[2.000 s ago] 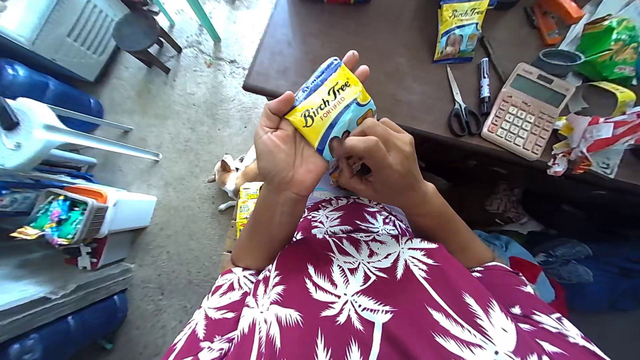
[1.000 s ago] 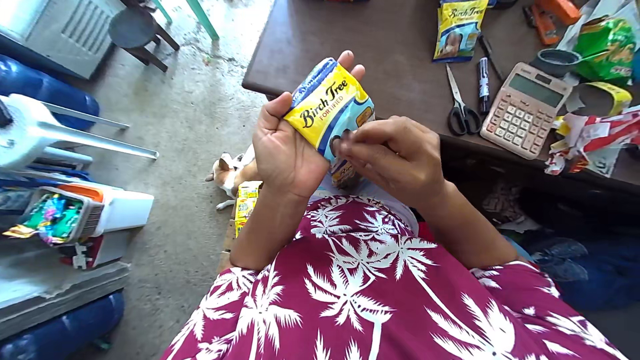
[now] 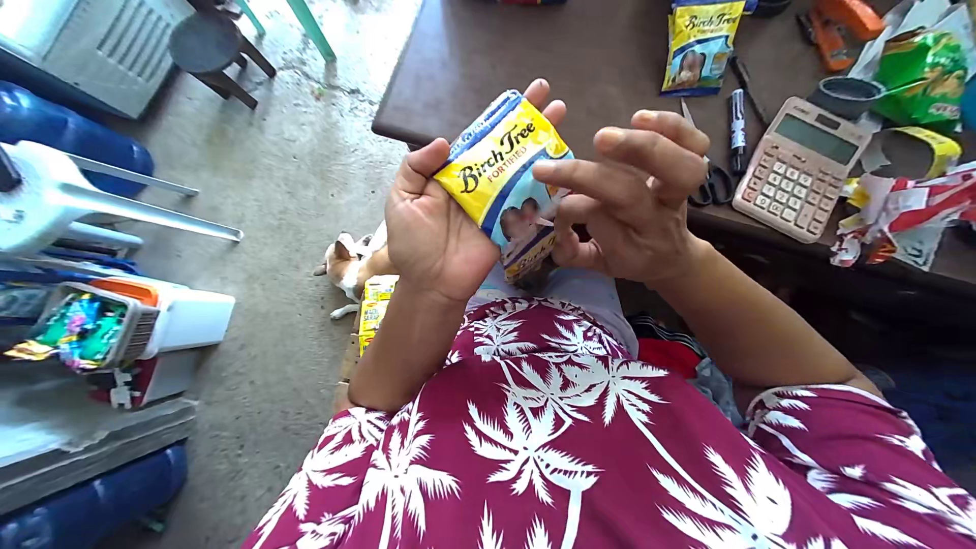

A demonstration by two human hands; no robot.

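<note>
My left hand [image 3: 442, 221] holds a folded strip or stack of yellow and blue Birch Tree milk sachets [image 3: 507, 171], tilted, with the thumb on its left edge and fingertips showing behind its upper right edge. A further sachet [image 3: 531, 255] hangs or sticks out below the front one. My right hand [image 3: 637, 198] is at the right side of the sachets. Its index finger points over the front sachet, its thumb is by the lower sachet's edge, and the other fingers are spread. Whether the right thumb grips the lower sachet cannot be told.
On the brown table [image 3: 488, 69] lie another Birch Tree sachet [image 3: 700, 49], scissors [image 3: 713, 183], a marker [image 3: 737, 130], a pink calculator [image 3: 801, 171], an orange tool [image 3: 835, 30], a green packet [image 3: 923, 80] and torn wrappers [image 3: 907, 210]. A dog [image 3: 347, 267] is on the floor, near yellow packets [image 3: 374, 309].
The right hand's fingers, bent close over the sachets' lower right edge before, are now raised and spread. The left hand has kept its hold.
</note>
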